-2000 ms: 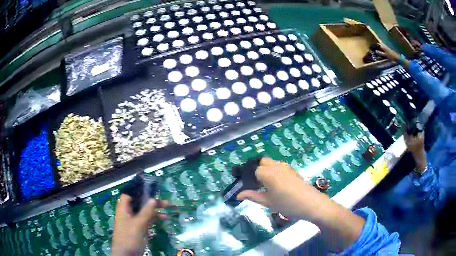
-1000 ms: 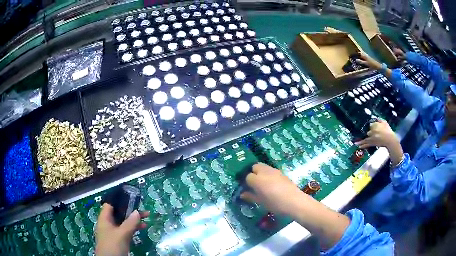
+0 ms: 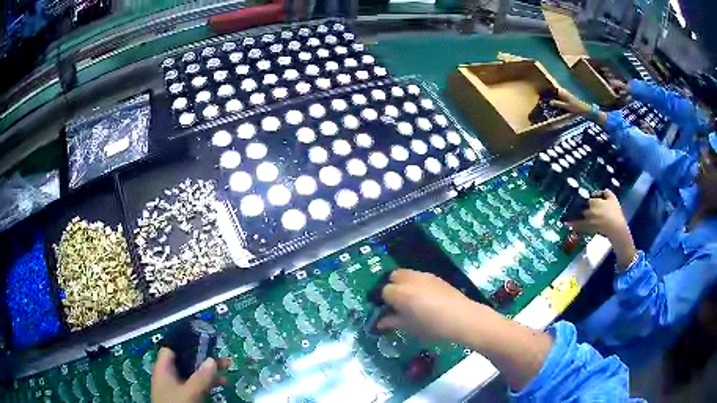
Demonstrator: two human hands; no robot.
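Observation:
My left hand [image 3: 185, 382] is at the lower left edge, partly cut off, holding black capacitors [image 3: 189, 343] above a green circuit board [image 3: 267, 334]. My right hand [image 3: 421, 305] is over the same board, fingers down, closed around a dark capacitor [image 3: 379, 294] that it mostly hides. The board has pale printed capacitor outlines. A copper-red choke coil [image 3: 421, 364] sits near its front edge, below my right hand.
Behind the rail [image 3: 330, 244] are capacitor trays [image 3: 295, 185], component bins [image 3: 98, 271] and plastic bags [image 3: 110, 142]. An open cardboard box [image 3: 507, 98] stands at back right. Another green board [image 3: 495, 228] lies beyond a dark gap. People in blue sleeves [image 3: 660, 283] work at right.
A wide dark gap has opened between the two boards. My right hand stays low over the near board; my left hand still holds capacitors. The view has shifted slightly.

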